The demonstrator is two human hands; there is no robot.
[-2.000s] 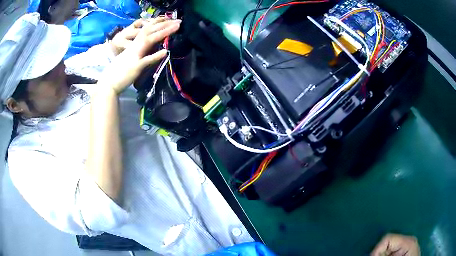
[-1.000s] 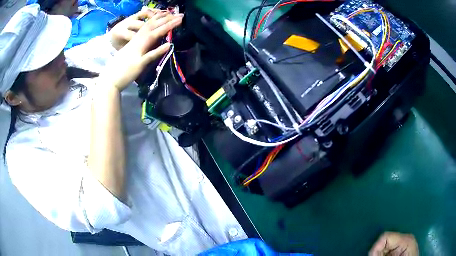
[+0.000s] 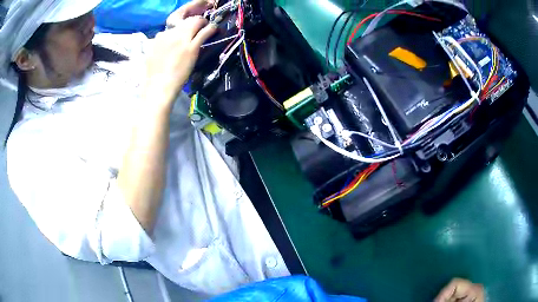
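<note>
The open black projector unit [image 3: 383,194] lies in front of me on the bench. Its blue board [image 3: 485,59] is at the far right end. A wire bundle [image 3: 445,122] runs along its near side, and a white cable [image 3: 348,154] curves over the front. Amber tape [image 3: 407,58] is on the smooth black inner cover [image 3: 392,88]. A green board with a yellow block [image 3: 299,101] stands at the left. My right hand [image 3: 463,291] is at the bottom edge, partly cut off and away from the unit, fingers curled; its grip is unclear. My left hand is not in view.
A person in a white smock and cap sits at the left, with hands [image 3: 192,29] over a second open unit [image 3: 236,106]. Blue cloth [image 3: 277,290] is at the bottom edge. The glossy green bench top [image 3: 377,265] extends around the units. Another person's blue clothing [image 3: 135,15] shows at the top left.
The view has shifted, so both units appear farther right. The worker's hands remain over the second unit. My right hand stays low at the bottom edge and now shows less.
</note>
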